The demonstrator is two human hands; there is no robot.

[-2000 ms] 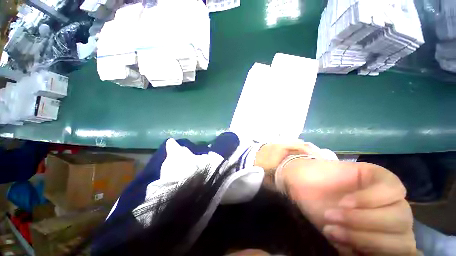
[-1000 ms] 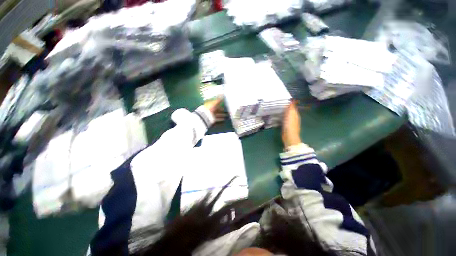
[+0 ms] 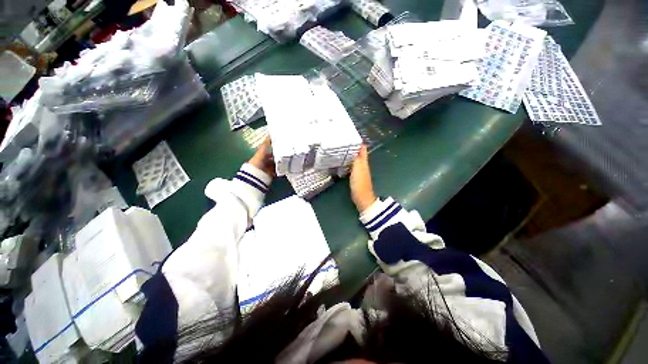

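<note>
A thick stack of folded leaflets (image 3: 305, 121) stands on the green bench in front of me. My left hand (image 3: 263, 158) is pressed to its left side, with the fingers partly hidden behind it. My right hand (image 3: 362, 178) is flat against its right side near the front corner. The stack is between both hands; I cannot tell whether it is lifted. A white booklet bundle with a blue band (image 3: 284, 245) lies nearer to me, partly covered by my left sleeve and hair.
Blue-banded booklet bundles (image 3: 96, 284) lie at the left. Another leaflet stack (image 3: 430, 60) stands at the right, beside label sheets (image 3: 506, 64). Small label sheets (image 3: 163, 173) lie left of my hands. Clear plastic bags (image 3: 106, 92) are piled at the back left. The bench edge runs at the right.
The view has swung from the bench's front edge to the leaflet stacks. Both hands have come onto the stack's sides. Over the last second they stay there while the view shifts and sharpens.
</note>
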